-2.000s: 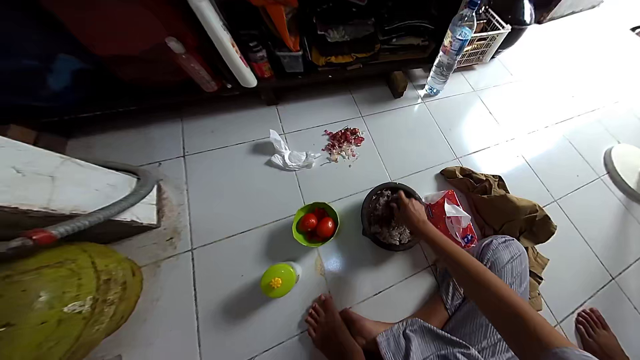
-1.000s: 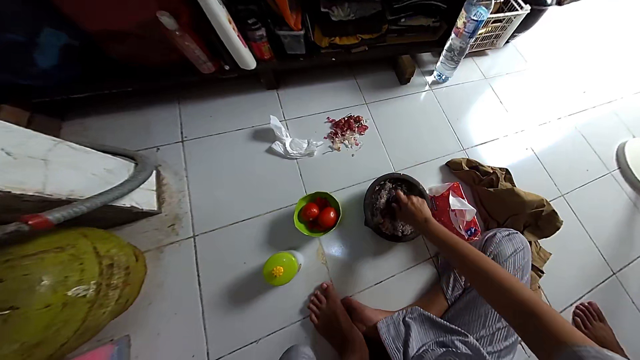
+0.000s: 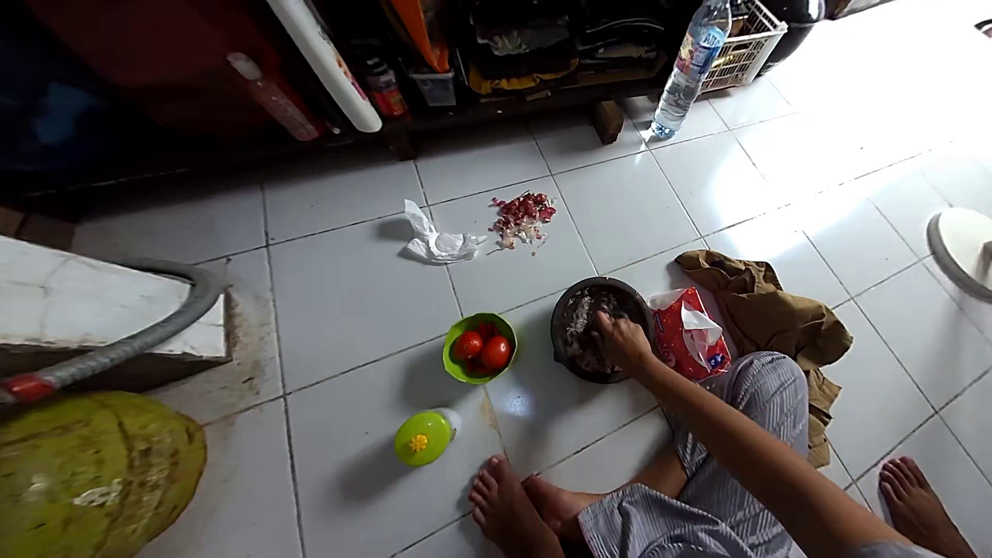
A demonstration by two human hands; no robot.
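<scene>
My right hand (image 3: 622, 341) reaches down into a dark, round mortar-like bowl (image 3: 559, 329), its fingers bent over the greyish, coarse contents (image 3: 577, 325). A dark shape lies at the fingertips; whether it is a held pestle cannot be made out. Left of the bowl, a green bowl (image 3: 451, 364) holds red tomatoes (image 3: 494, 353). Nearer my feet stands a container with a green lid (image 3: 423, 439) and a yellow flower-shaped knob. A red tissue pack (image 3: 682, 337) lies right of the dark bowl. My left hand is out of view.
Red and pale peelings (image 3: 523, 217) lie beside a crumpled white tissue (image 3: 438, 242). A brown cloth (image 3: 763, 306) lies behind my knee. A water bottle (image 3: 686, 77) stands by the dark shelf. A green gas cylinder (image 3: 101, 473) with a grey hose (image 3: 139, 341) is at left. Another bare foot (image 3: 922, 504) is at right.
My right hand stays in the dark bowl, with its position over the contents slightly shifted. The tomatoes, lidded container and tissue pack have not plainly moved.
</scene>
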